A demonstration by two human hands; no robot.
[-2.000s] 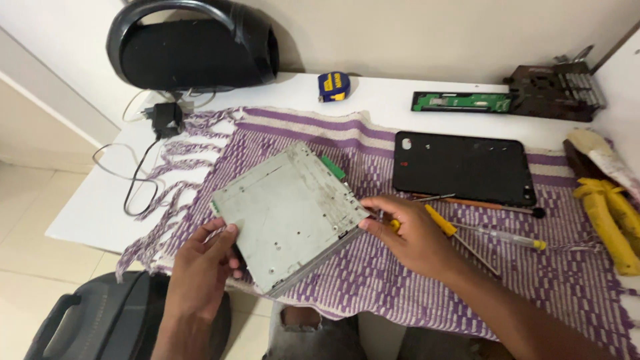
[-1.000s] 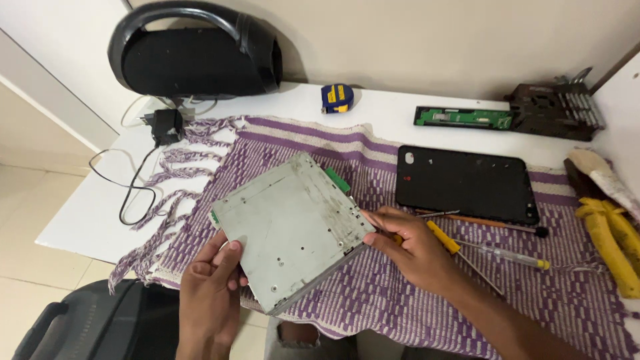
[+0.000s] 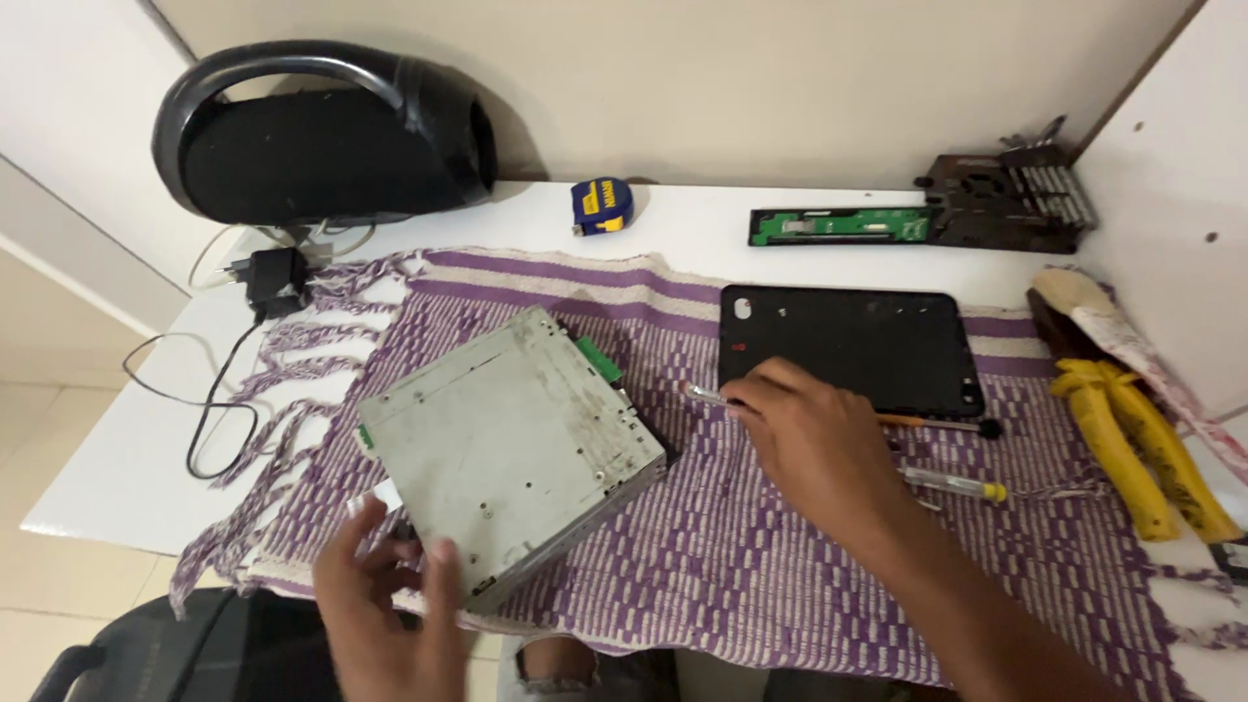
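A grey metal device case with green connectors at its edges rests on the purple and white woven cloth. My left hand is at its lower left edge, fingers apart; whether they touch it is unclear. My right hand is off the case, closed on a thin tool with a shiny tip, its rest hidden by the fingers. Just behind that hand lies a black plastic cover. An orange-shafted tool and a clear screwdriver with a yellow end lie beside the right wrist.
A black portable speaker and a tape measure stand at the back. A green circuit board adjoins a dark bracket. Yellow-handled pliers lie right, a black power adapter left, and a black chair below left.
My right hand has left the case's right edge and moved to the tools, now with a thin one in its fingers. My left hand has loosened from the case, which lies on the cloth.
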